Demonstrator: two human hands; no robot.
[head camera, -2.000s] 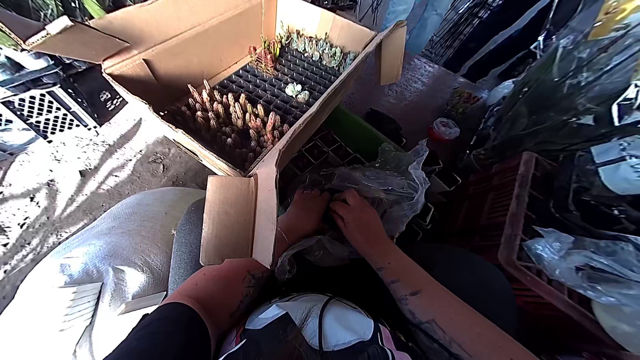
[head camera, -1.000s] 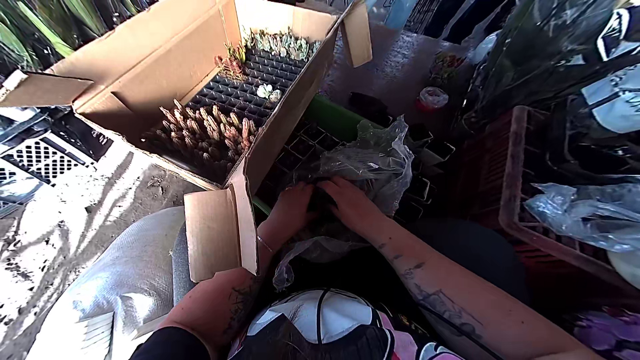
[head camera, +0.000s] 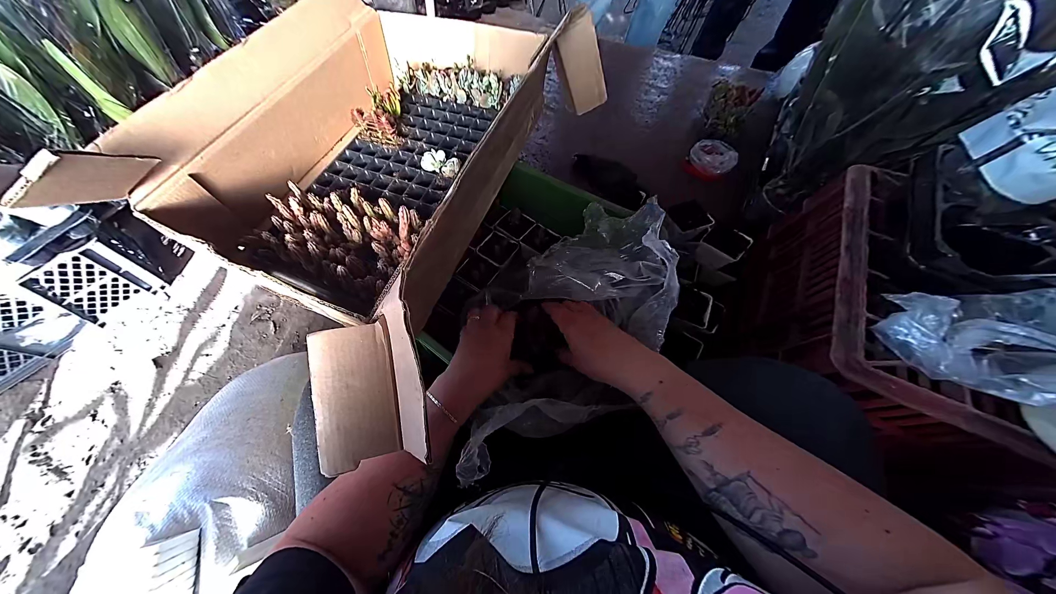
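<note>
Both hands are inside a clear plastic bag (head camera: 623, 264) in front of me. My left hand (head camera: 487, 346) and my right hand (head camera: 590, 334) face each other, fingers spread around dark contents in the bag's mouth, too shadowed to make out. Behind the bag, square black pots (head camera: 499, 247) stand in a green tray (head camera: 553, 198). To the left a cardboard box (head camera: 470, 214) holds a black plug tray (head camera: 371, 169) with reddish upright succulents (head camera: 338, 235) at the near end and pale small ones (head camera: 458, 85) at the far end.
A dark red plastic crate (head camera: 854, 272) with crumpled clear plastic (head camera: 982, 338) stands on the right. A white woven sack (head camera: 223, 454) lies at lower left. A small red-rimmed container (head camera: 712, 158) sits on the dark table (head camera: 615, 115). A person's legs (head camera: 726, 29) show at the back.
My hands stay at the plastic bag; they were closer together two seconds ago and are now farther apart.
</note>
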